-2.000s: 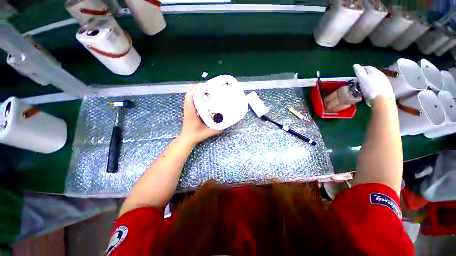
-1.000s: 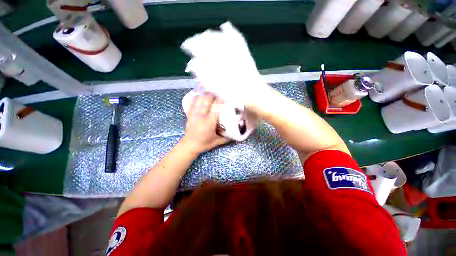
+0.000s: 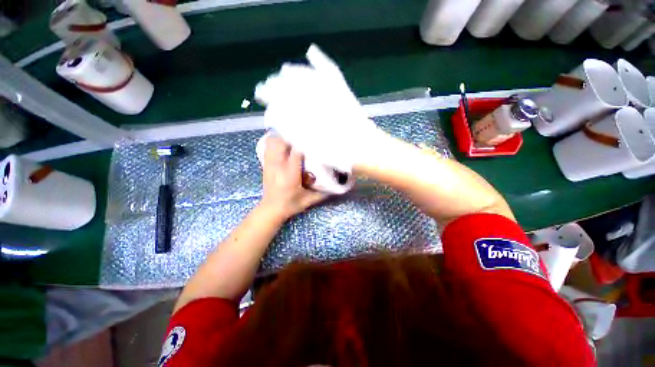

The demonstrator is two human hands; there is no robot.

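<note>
A white housing with dark round holes in its end is held over the bubble wrap mat. My bare left hand grips its left side. My right hand, in a white glove, lies over the top and far side of the housing and hides much of it. The glove is overexposed and blends with the housing, so I cannot tell whether the right hand grips anything.
A hammer lies on the mat's left side. A red tray with a silver-capped bottle stands to the right. White housings with brown straps stand at the left and right. A green conveyor runs behind.
My right hand has moved from beside the bottle over to the housing. The housing has been tilted and is now largely covered by both hands.
</note>
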